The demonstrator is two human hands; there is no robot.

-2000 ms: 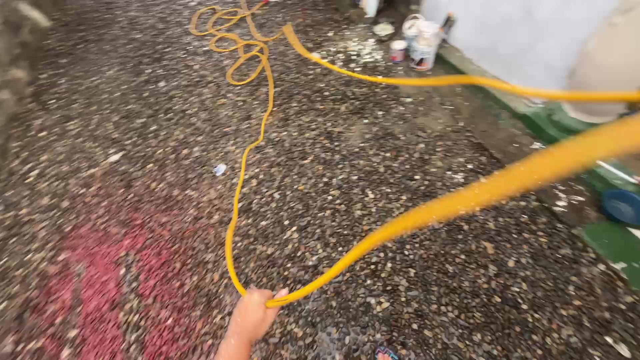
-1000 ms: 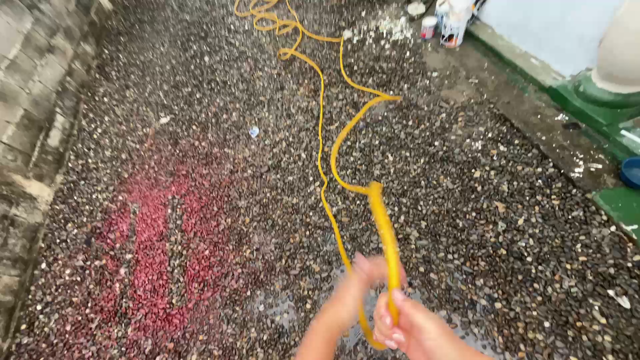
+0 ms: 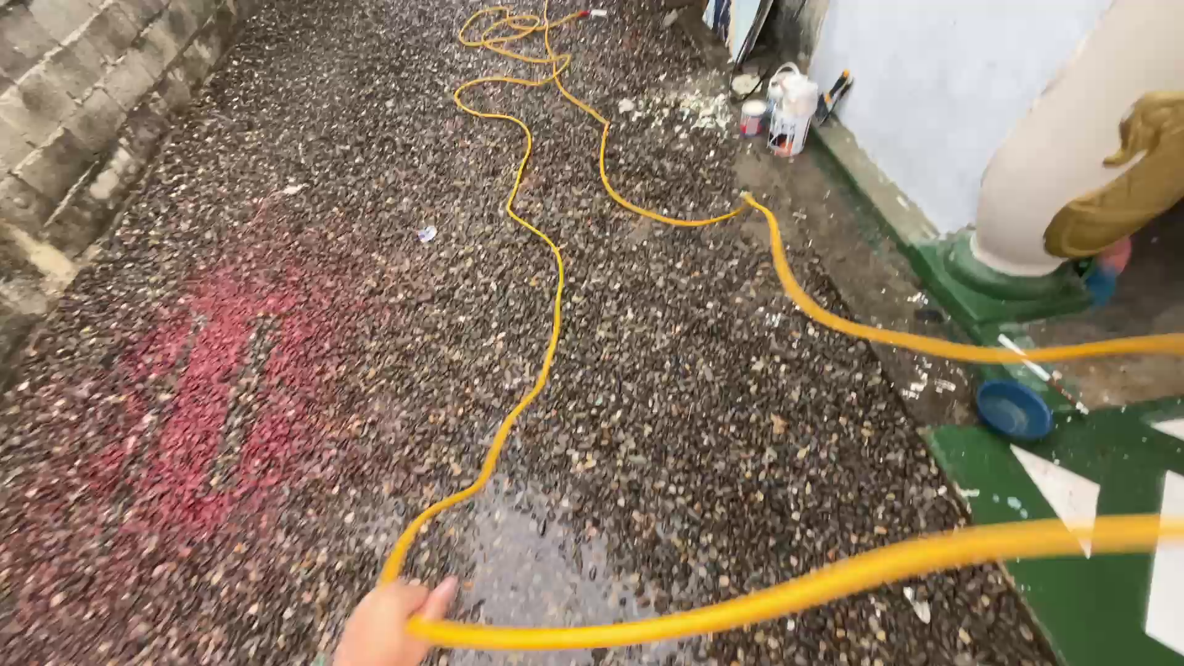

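A long yellow hose (image 3: 558,314) lies in bends over the pebbled ground, with loose loops at the far end. My left hand (image 3: 387,624) is closed around it at the bottom, left of centre. From that grip one part of the hose runs away up the ground, and a thick near part stretches to the right edge. Another length of the hose rises off to the right edge higher up. My right hand is out of the picture, so what it holds is hidden.
A block wall (image 3: 102,102) borders the left. Red paint (image 3: 213,398) stains the pebbles. At the right are a white bucket (image 3: 792,111), a small paint can (image 3: 752,117), a blue basin (image 3: 1014,410), a column (image 3: 1027,203) on a green base and a painted green-and-white floor (image 3: 1045,564).
My hands were close together on the hose a second ago; now they are apart, the right one out of view. The hose now stretches to the right edge.
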